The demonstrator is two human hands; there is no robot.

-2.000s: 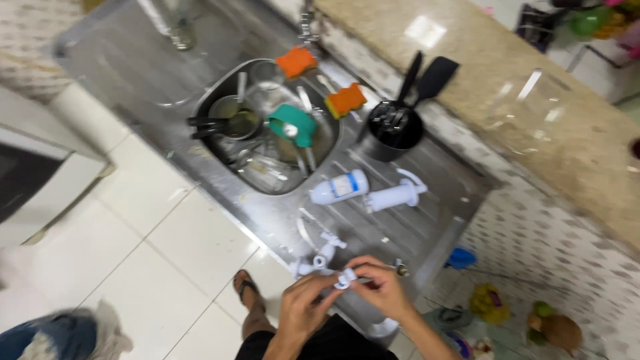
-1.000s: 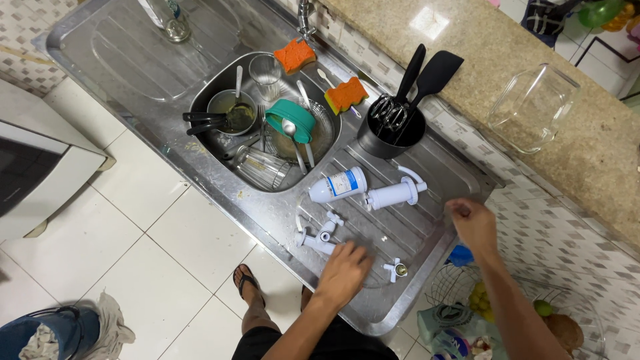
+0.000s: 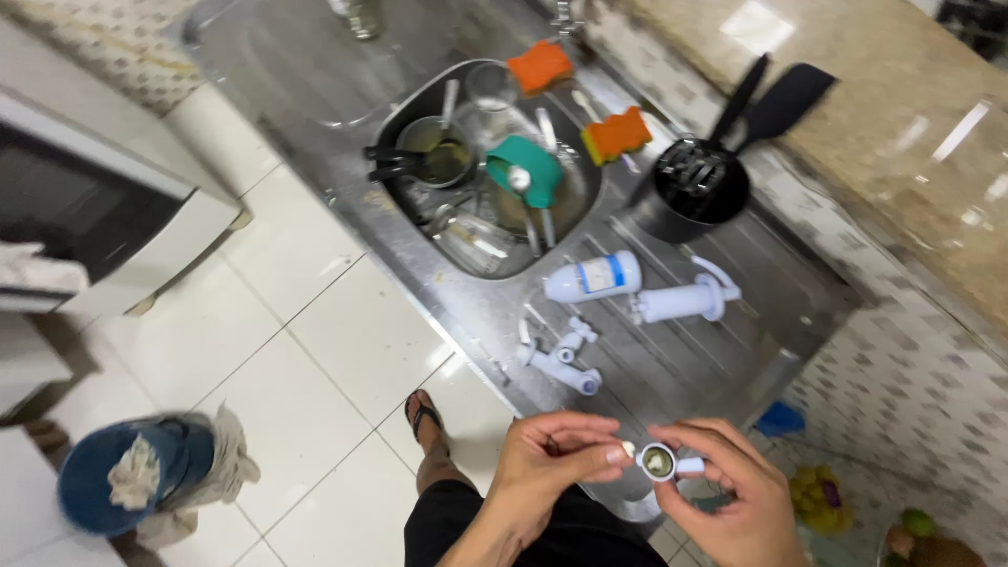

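Observation:
My left hand (image 3: 555, 465) pinches a small white piece (image 3: 628, 449) between thumb and fingertips. Close beside it, my right hand (image 3: 728, 480) grips a white plastic ring-shaped fitting (image 3: 658, 461) with side arms, its round opening facing up and something pale inside. On the ribbed steel drainboard lie a white plastic tap body (image 3: 563, 366), a white filter cartridge (image 3: 594, 277) with a blue-edged label, and a white filter housing (image 3: 681, 302) with a curved spout.
The sink basin (image 3: 492, 272) holds a pot (image 3: 435, 153), a green plastic item (image 3: 526, 169), glasses and cutlery. Two orange sponges (image 3: 540, 68) lie at its edge. A black utensil holder (image 3: 689, 197) stands near the wall. A blue bucket (image 3: 118, 480) with cloths is on the floor.
A second ago my hands were apart over the drainboard, with the small fitting lying near its front edge. Now they are together at the front edge, the fitting in my right hand.

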